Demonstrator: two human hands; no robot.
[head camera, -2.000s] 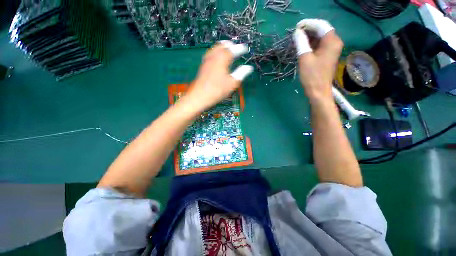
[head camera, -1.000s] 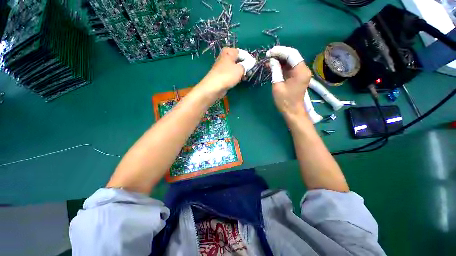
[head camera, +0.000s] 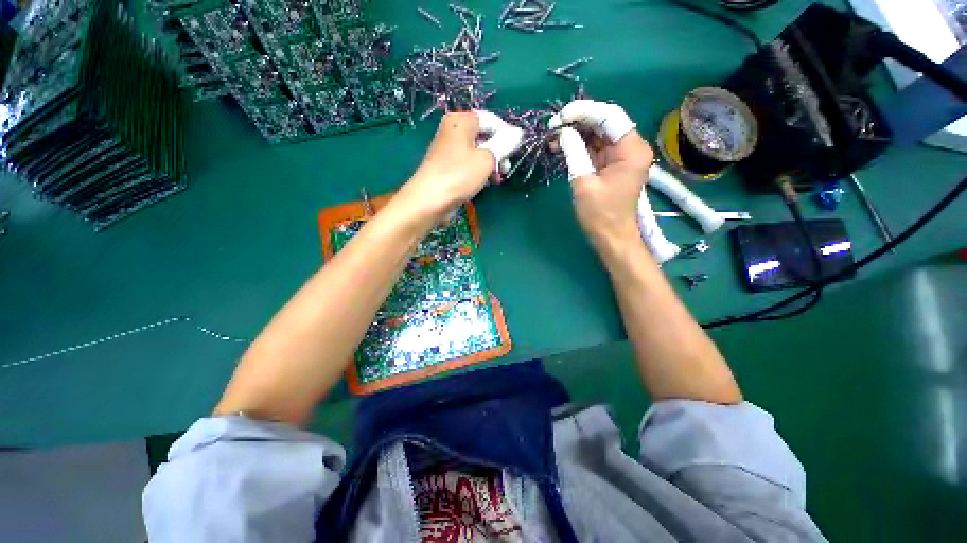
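Loose dark-and-light twisted wires (head camera: 539, 159) lie in a heap between my hands. My left hand (head camera: 463, 154), with white finger cots, is at the heap's left side, fingertips together; whether a wire is between them is hard to tell. My right hand (head camera: 602, 159), also in white cots, pinches twisted wires at the heap's right side. A green circuit board panel (head camera: 429, 308) lies on the orange fixture (head camera: 504, 320) nearer my body, partly under my left forearm. A short wire (head camera: 367, 202) sticks out past the fixture's top edge.
A board stack (head camera: 101, 127) is at upper left, with more board panels (head camera: 308, 69) beside it. More wires (head camera: 451, 69) lie at top. At right are the solder reel (head camera: 716, 129), white-wrapped cutters (head camera: 684, 199), a shiny black box (head camera: 790, 255) and black cables. Solder wire (head camera: 101, 342) trails at left.
Both hands have come together at the wire heap from wider apart. Since one second ago, my left hand has shifted slightly left and my right hand has stayed nearly in place.
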